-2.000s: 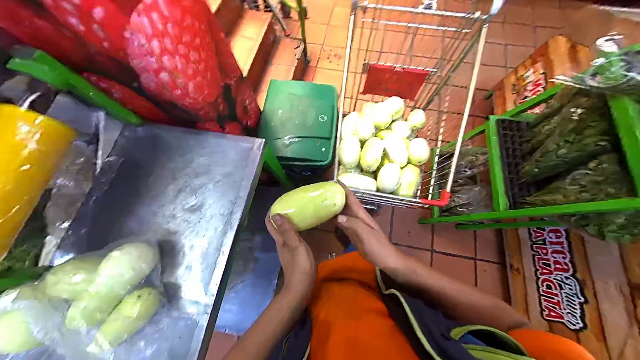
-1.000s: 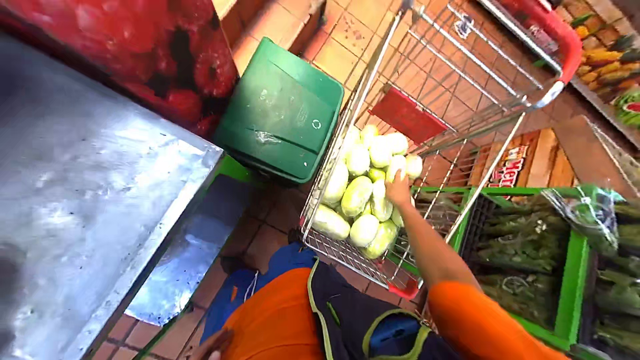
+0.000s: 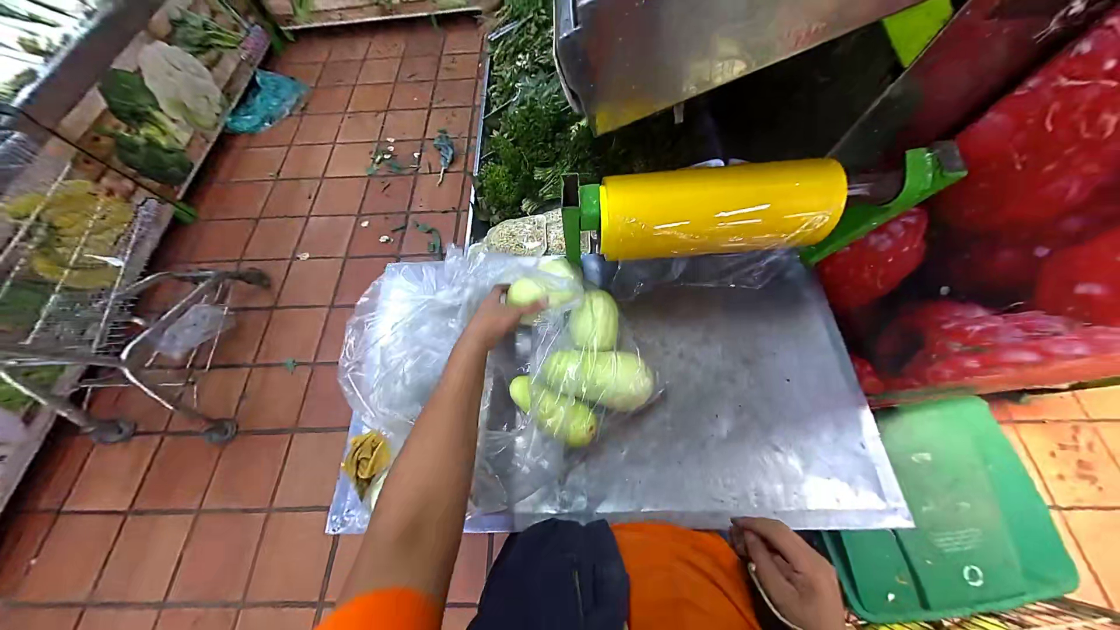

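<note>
Several pale green squashes point(image 3: 599, 379) lie in and under clear plastic bagging on a metal table point(image 3: 744, 394). At the upper left of this group, my left hand point(image 3: 500, 317) has its fingers around the end of a pale green squash point(image 3: 553, 282), partly veiled by the plastic. A large crumpled clear plastic bag point(image 3: 398, 337) spreads over the table's left side, beside my left forearm. My right hand point(image 3: 787, 569) hangs low by the orange garment near the table's front edge, fingers curled; nothing shows in it, but its palm is hidden.
A yellow-wrapped roll point(image 3: 722, 210) sits on a green bracket at the table's back. Leafy greens point(image 3: 534, 114) stand behind. A green bin point(image 3: 971, 507) is at the right, below a raspberry-print panel point(image 3: 1032, 210). A metal cart point(image 3: 114, 367) stands on the tiled floor at left.
The view has swung from the shopping cart of squashes to the metal table. My right hand was among the cart's squashes and is now low by my body; my left hand is at the bagged squashes.
</note>
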